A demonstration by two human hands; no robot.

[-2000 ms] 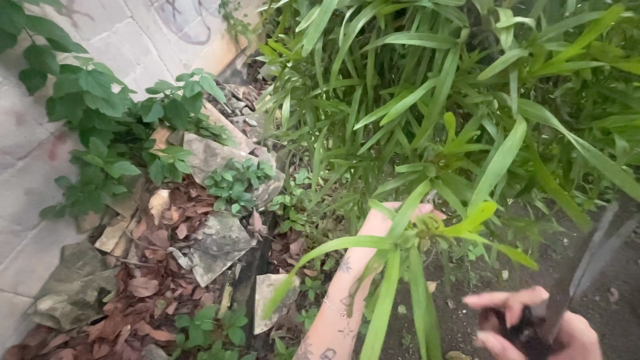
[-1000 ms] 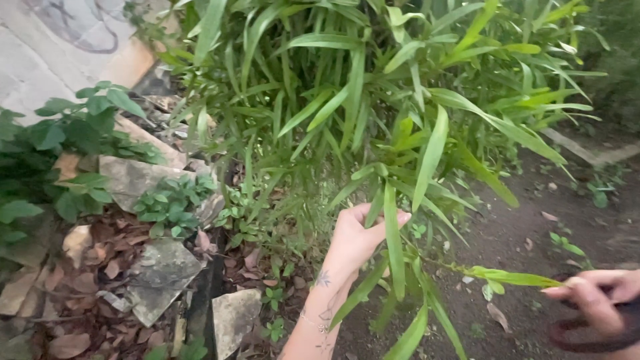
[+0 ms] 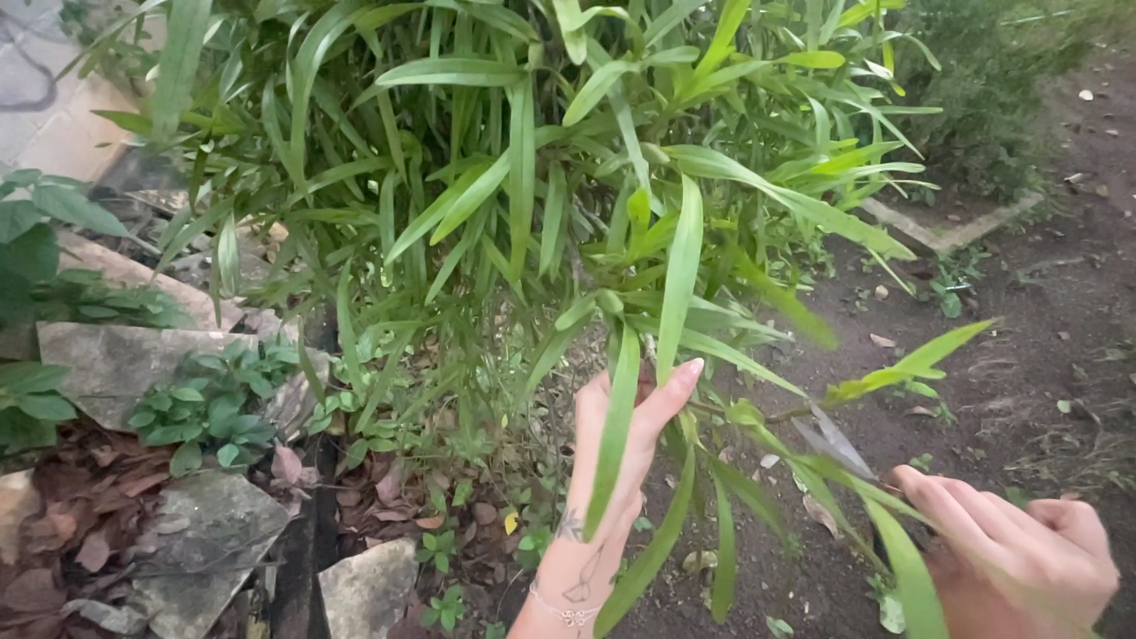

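Low in the middle of the head view, my left hand (image 3: pixel 626 417) grips a stem of a leafy green plant (image 3: pixel 479 177), with long narrow leaves hanging over the wrist. At the lower right, my right hand (image 3: pixel 1003 541) is closed on a pair of scissors (image 3: pixel 839 444), whose handles are mostly hidden by the fingers and leaves. The blades point up and left, by a side stem (image 3: pixel 781 415) that runs right from my left hand to a bright green leafy tip (image 3: pixel 905 368). Whether the blades touch the stem is not clear.
Flat stones (image 3: pixel 209 532) and dry brown leaves (image 3: pixel 98 497) lie at the left, beside small leafy plants (image 3: pixel 209 404). A pale wall (image 3: pixel 62 115) stands at the upper left. Dark soil (image 3: pixel 1047 355) and a concrete edging (image 3: pixel 963 232) are at the right.
My left hand has taken hold of a stem among the leaves. My right hand, at the bright tip one second ago, now has the scissors' blades by the side stem. The view has shifted right.
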